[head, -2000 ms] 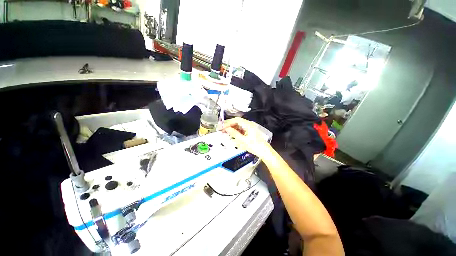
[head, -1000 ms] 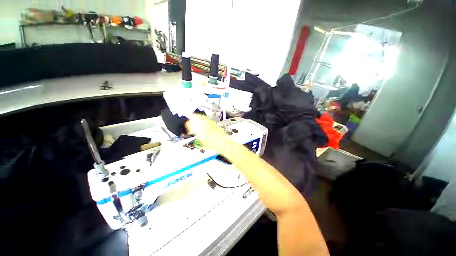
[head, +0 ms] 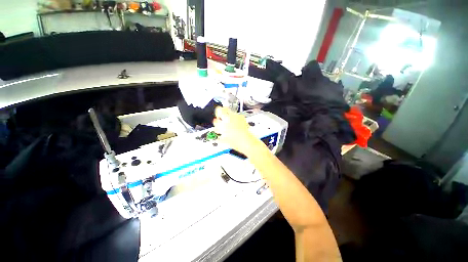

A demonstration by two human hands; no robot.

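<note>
My right hand reaches over the rear of the white lockstitch machine with its blue stripe. Its fingertips are at a black cloth piece behind the machine arm; whether they grip it is too blurred to tell. The green piece on the machine top is just left of the hand. A dark garment piece lies left of the needle area, by the bright light. My left hand is not in view.
Two black thread cones stand behind the machine. A black cloth bundle is heaped to the right, with a red item beside it. A long black fabric roll lies on the white table behind. Dark scraps lie in the accessory tray.
My right hand first moved left from the machine's right end to the black cloth behind the arm, and remains there. The camera view has shifted.
</note>
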